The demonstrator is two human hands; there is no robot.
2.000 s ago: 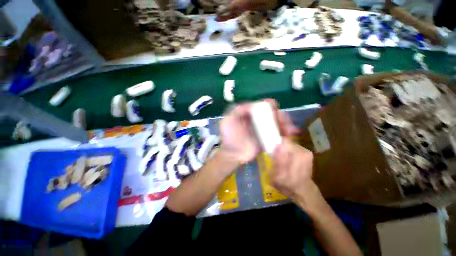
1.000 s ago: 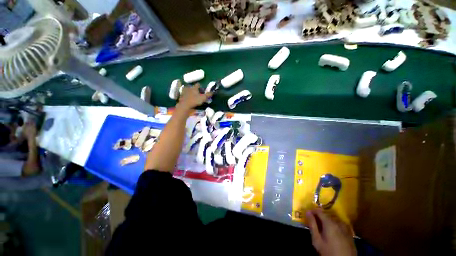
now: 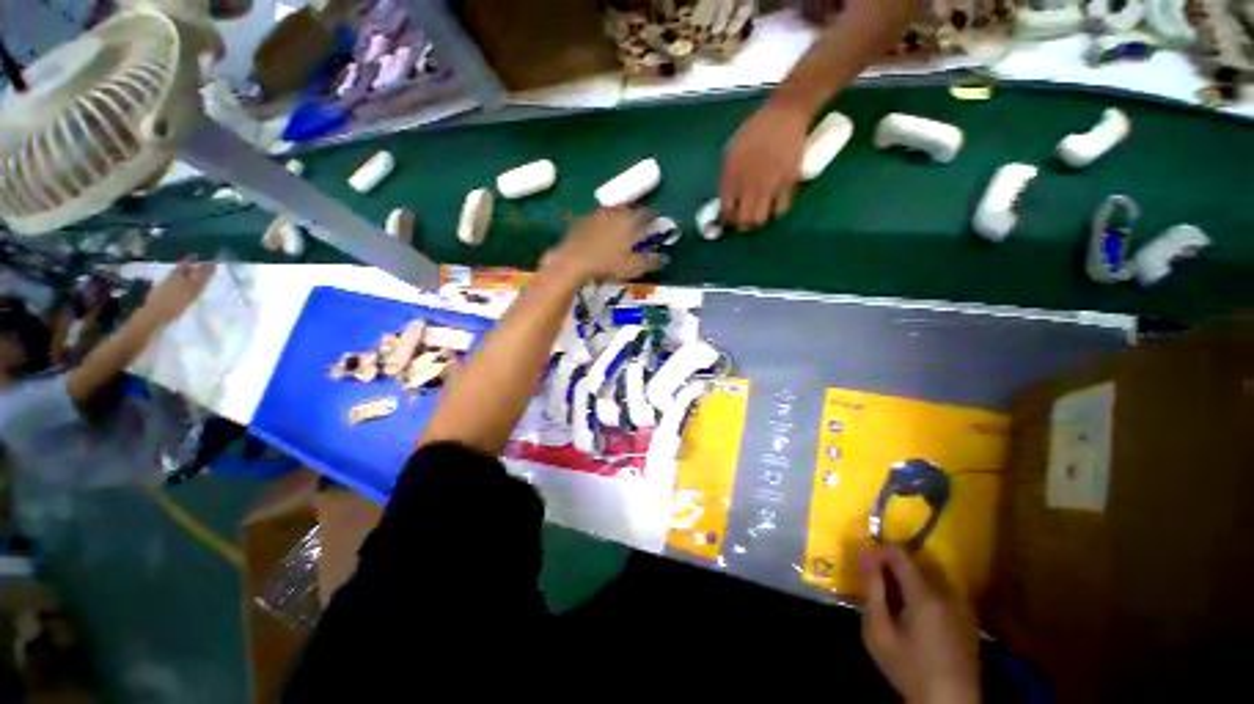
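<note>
My left hand [image 3: 601, 248] reaches over the near edge of the belt, its fingertips at a white open unit [image 3: 663, 237] with blue inside; whether they grip it is hidden. My right hand [image 3: 919, 619] is low at the right, fingertips at the lower end of a black loop [image 3: 917, 481] on the yellow print; a firm hold cannot be made out. A pile of half-assembled units [image 3: 633, 385], white with blue and green parts, lies on the printed mat [image 3: 770, 468] between my hands.
The green belt [image 3: 853, 234] carries several white units. Another person's hand [image 3: 765, 165] reaches onto it from the far side. A blue tray [image 3: 310, 371] with beige pieces is left of the pile, a fan [image 3: 96, 117] far left, a carton [image 3: 1128, 523] right.
The view has swung left, off the carton's contents. The white piece earlier between my hands is gone from them. My left hand has moved right along the belt; another person's hand has come in.
</note>
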